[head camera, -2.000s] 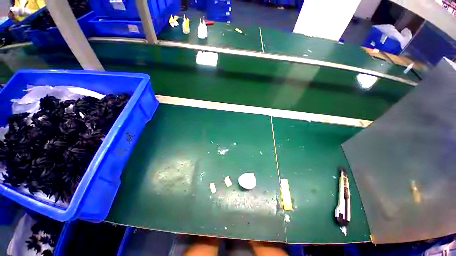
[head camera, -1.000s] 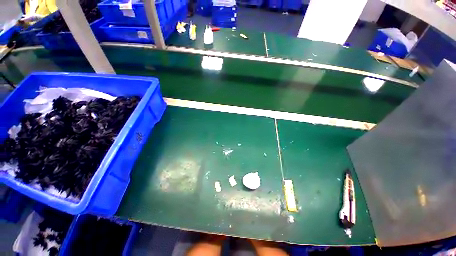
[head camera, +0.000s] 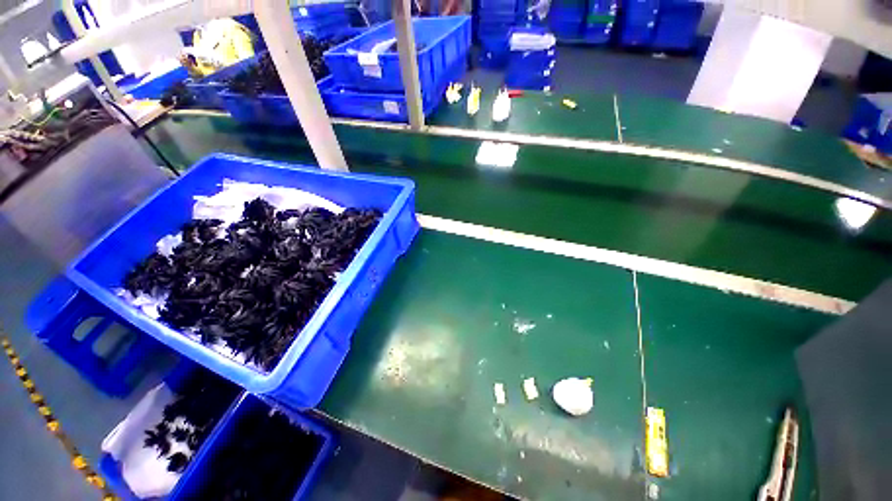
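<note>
No hand of mine is in view. A large blue crate (head camera: 386, 256) stands on the green bench (head camera: 445, 323) at the left. It has a white liner and is heaped with black spiky pieces (head camera: 264, 269). A small white rounded bottle (head camera: 573, 395) is on the bench, with two small pale squares (head camera: 514, 390) to its left. A narrow yellow item (head camera: 656, 442) lies right of the bench seam. A utility knife (head camera: 781, 458) lies at the lower right, cut off by the picture's edge.
Lower blue crates (head camera: 256, 445) with black parts are below the bench at left. A green conveyor (head camera: 587, 201) with pale rails runs behind the bench. A grey metal panel (head camera: 851, 391) stands at right. More bottles (head camera: 501, 106) and blue crates (head camera: 450, 54) are beyond the conveyor.
The view has turned left, so the crate, bottle and knife appear further right, and more floor shows at left. The things on the bench have not visibly moved.
</note>
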